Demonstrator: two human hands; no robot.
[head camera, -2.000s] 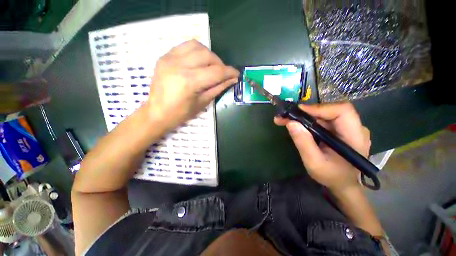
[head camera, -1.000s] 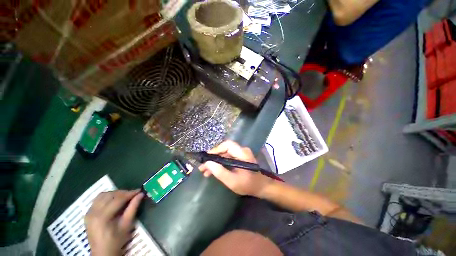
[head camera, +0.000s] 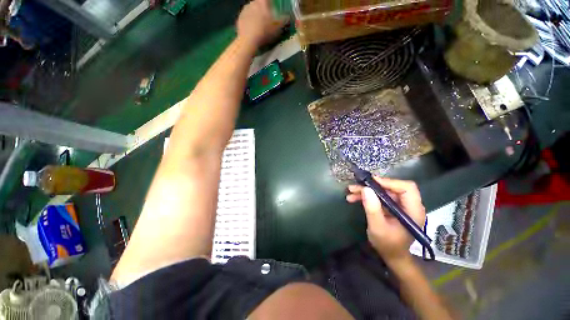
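Note:
My right hand (head camera: 395, 215) grips the black soldering iron (head camera: 397, 209). Its slim tip is over the brown slab (head camera: 375, 134) with a shiny, lumpy surface; whether it touches is unclear. My left arm stretches across the white component sheet (head camera: 236, 187) to the top of the view. My left hand (head camera: 257, 24) is there, small and partly blurred, beside the cardboard box. A blurred green piece (head camera: 282, 7) shows at its fingers; whether they hold it is unclear. A green module with a reddish mark (head camera: 265, 81) lies below that hand, near the pale rail.
The cardboard box (head camera: 375, 19) is above the black fan grille (head camera: 362, 65). A rough round pot (head camera: 487, 44) stands upper right. A white parts tray (head camera: 459, 231) is lower right. An amber drink bottle (head camera: 78, 180), tissue pack (head camera: 60, 234) and cream fan (head camera: 56, 303) are at left.
My left hand has moved from the bench beside the sheet far forward to the box. The module there is gone from its spot. The iron's tip has moved from the module's end to over the slab.

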